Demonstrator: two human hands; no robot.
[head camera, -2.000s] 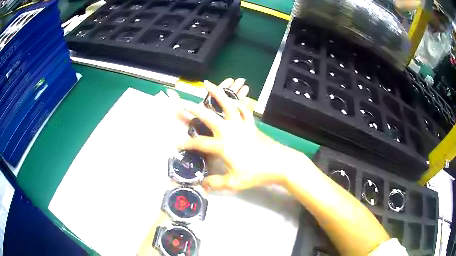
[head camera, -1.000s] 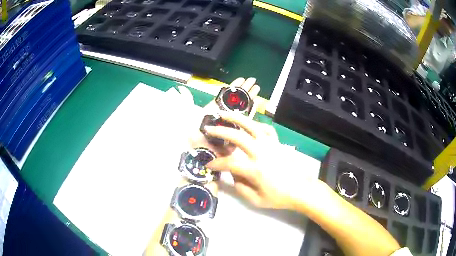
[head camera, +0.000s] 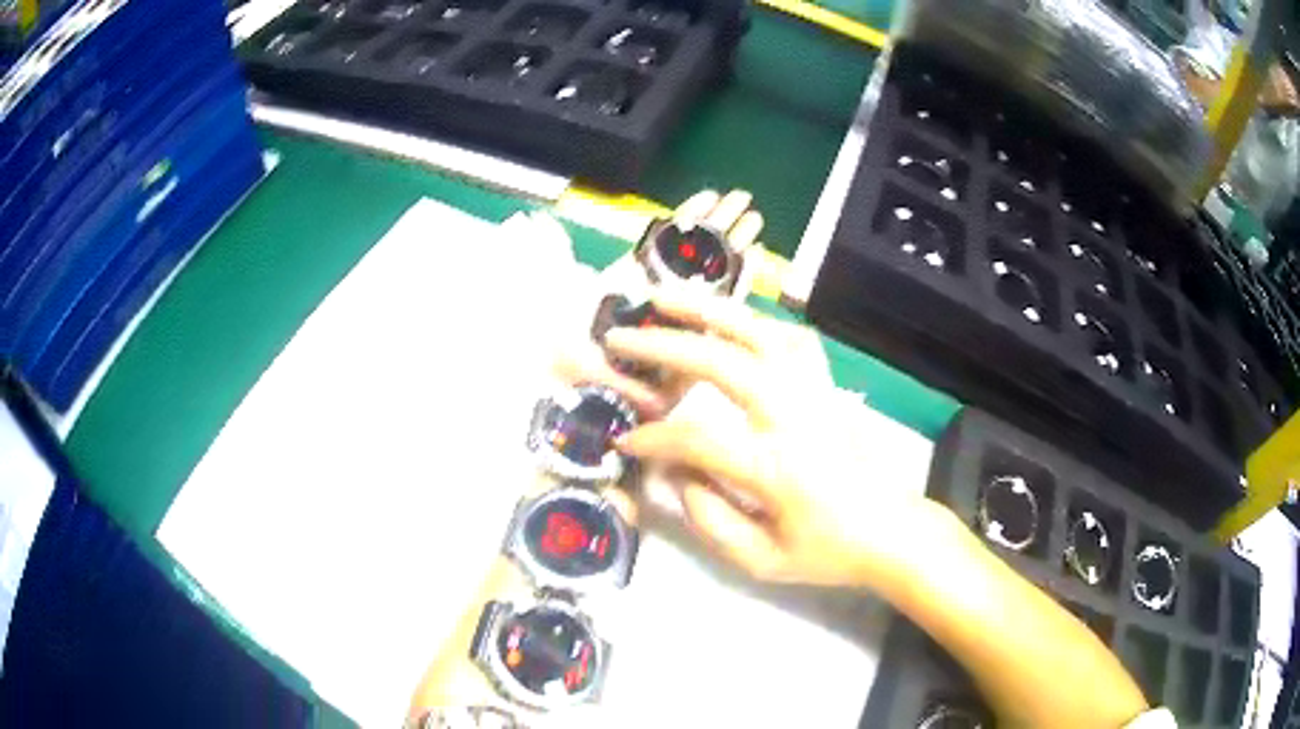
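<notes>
Several strapless round smartwatches lie in a row along my left forearm and hand, screens up. The top watch (head camera: 692, 254) rests near the fingers of my left hand (head camera: 724, 221), which is palm up and mostly hidden. My right hand (head camera: 749, 456) reaches in from the right with fingers spread. Its fingers partly cover the second watch (head camera: 627, 331), and a fingertip is at the right rim of the third watch (head camera: 585, 430). The fourth watch (head camera: 570, 538) shows a large red icon. The fifth watch (head camera: 545, 651) shows small red marks.
A white sheet (head camera: 328, 442) lies under the forearm on a green mat (head camera: 157, 385). Blue trays (head camera: 129, 185) are stacked left. Black foam trays with watches stand behind (head camera: 642, 135), at right (head camera: 912, 306) and near right (head camera: 1048, 463). A yellow post (head camera: 1240, 100) stands at right.
My right hand has moved off the top watch, which now shows red marks, and down to the third. The third watch's screen has changed. The whole view has shifted slightly.
</notes>
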